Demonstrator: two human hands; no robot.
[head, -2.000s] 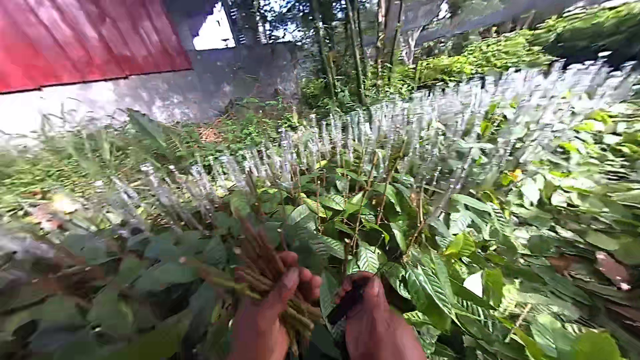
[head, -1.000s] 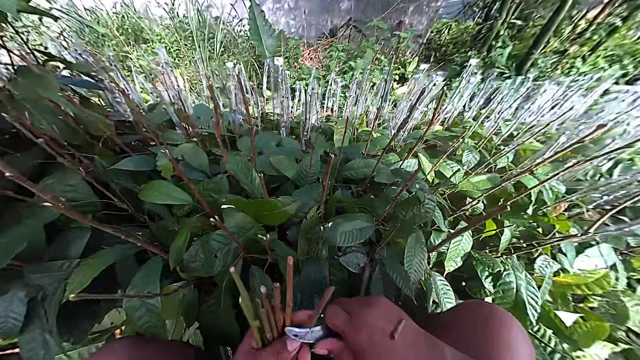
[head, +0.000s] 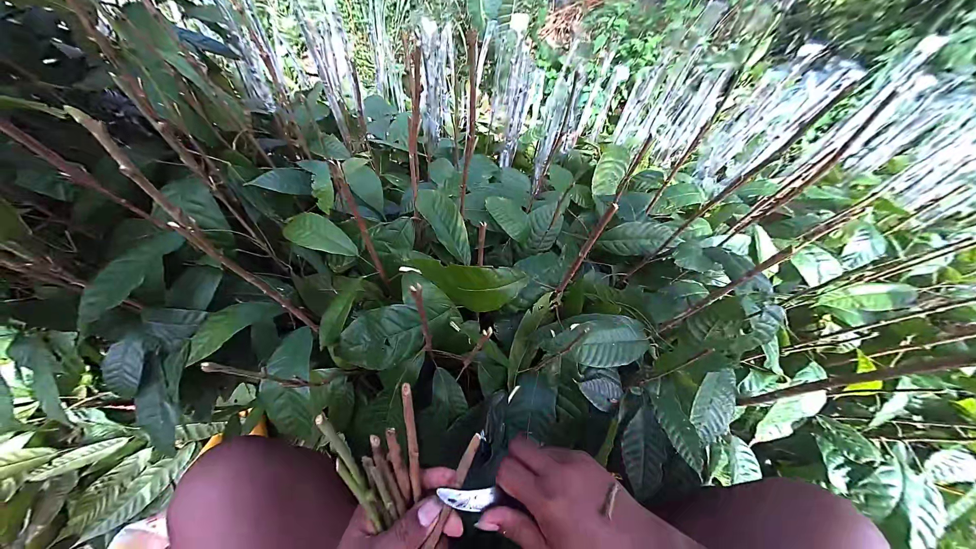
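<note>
At the bottom centre, my left hand [head: 415, 526] grips a bundle of cut woody sticks [head: 389, 473], some green, some brown. One stick [head: 467, 461] stands apart at the right of the bundle, its upper end pale and slanted. My right hand [head: 545, 488] is closed around the dark handle of a small curved knife [head: 467, 499]. The silver blade points left and lies across that single stick, close to my left thumb. Part of the handle is hidden by my right fingers.
Leafy seedlings with upright brown stems [head: 587, 248] fill the ground ahead. Many stems farther back bear clear plastic wraps [head: 515, 99]. A cut stem [head: 252, 372] leans out low at the left. My bare knees [head: 255, 496] flank my hands.
The view has tilted down from the wall and red panel to the plants and my knees. Against one second ago, the single stick stands out higher above the blade.
</note>
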